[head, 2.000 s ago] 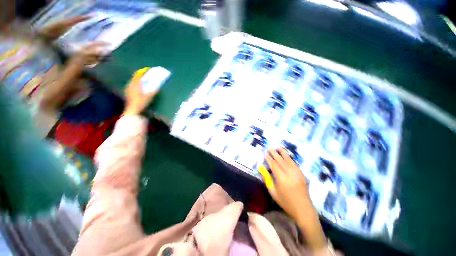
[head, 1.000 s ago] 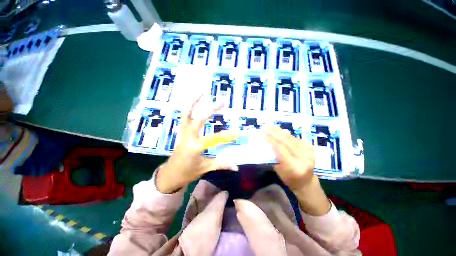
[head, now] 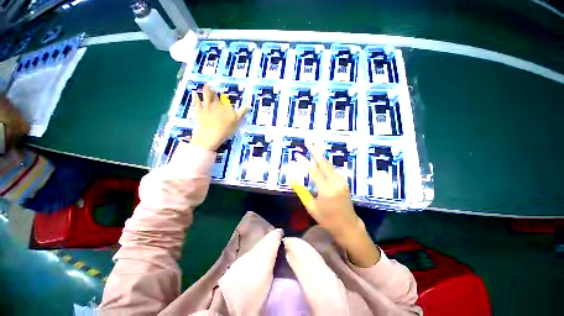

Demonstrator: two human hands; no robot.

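A white blister tray [head: 413, 145] with three rows of pockets lies in front of me, dark and white display modules [head: 341, 111] in its pockets. My left hand [head: 216, 120] is over the left end of the middle row, fingers apart; a module [head: 232, 92] shows in the second pocket beside its yellow finger cot. My right hand [head: 328, 191] is at the front row, fingertips over the fourth module [head: 295, 154] and a yellow cot on one spread finger. I see nothing held in either hand; contact with the modules is unclear.
A whitish bottle [head: 154, 28] and white wad [head: 183, 47] are by the metal post at the tray's far left corner. A pale rail [head: 445, 49] runs behind. Another tray [head: 40, 83] and a person's hand [head: 13, 123] are at left. Red stools [head: 80, 213] stand below the bench.
My hands held a pale flat piece together over the front row; now they are apart. My left hand has moved to the middle row, where the blank second pocket now shows a module.
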